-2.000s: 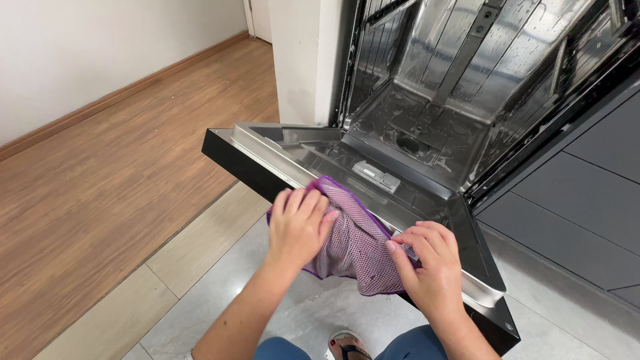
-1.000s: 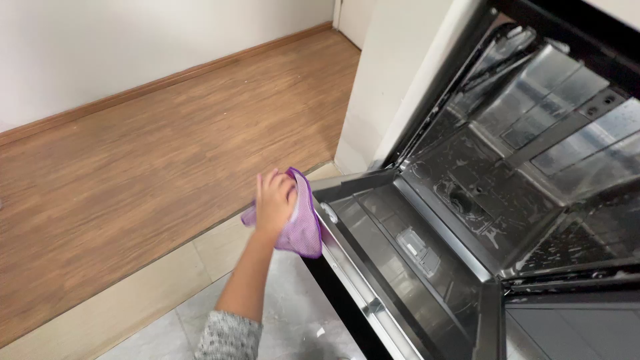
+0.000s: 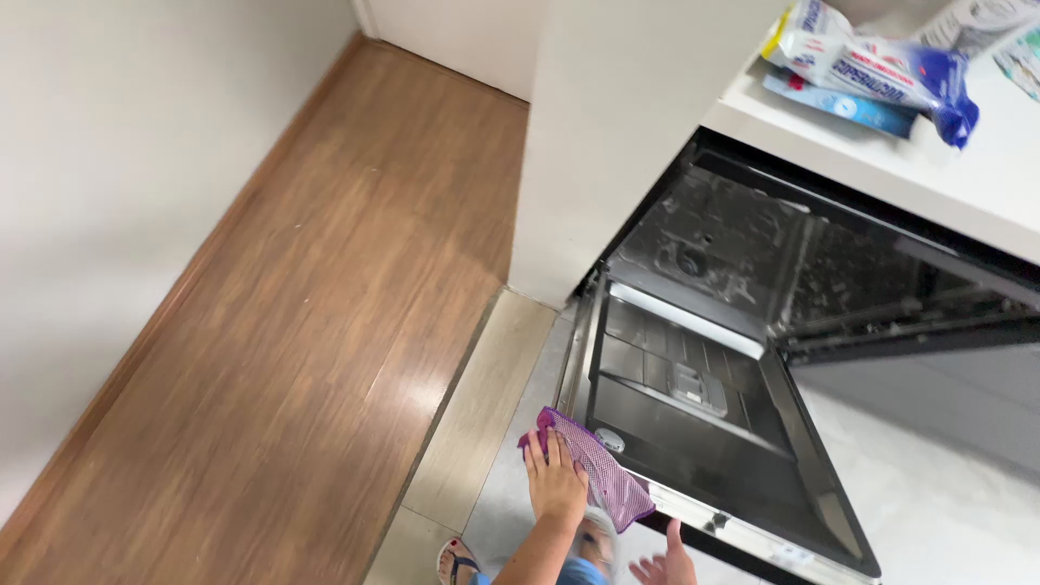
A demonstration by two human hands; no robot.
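Observation:
A purple mesh-patterned cloth [image 3: 605, 475] hangs over the outer corner of the open dishwasher door [image 3: 691, 479]. My left hand [image 3: 557, 479] lies on the cloth with its fingers spread, pressing it against the door's edge; whether the fingers pinch it cannot be seen. My right hand [image 3: 668, 562] is at the bottom of the view, just below the door's edge, fingers apart and nothing seen in it. On the door's inner face are the detergent dispenser [image 3: 697, 390] and a round light-coloured part near the cloth.
The dishwasher tub [image 3: 707, 244] stands open behind the door, beneath a white countertop [image 3: 821, 130] bearing plastic packages [image 3: 877, 73]. A white wall panel [image 3: 585, 162] borders the tub's left side. Wooden floor [image 3: 325, 325] extends left. My sandalled feet [image 3: 457, 561] are below the door corner.
The right hand, out of view one second ago, is visible again near the door's edge. The left hand remains at the cloth by the door corner. The view has swung, bringing the countertop in.

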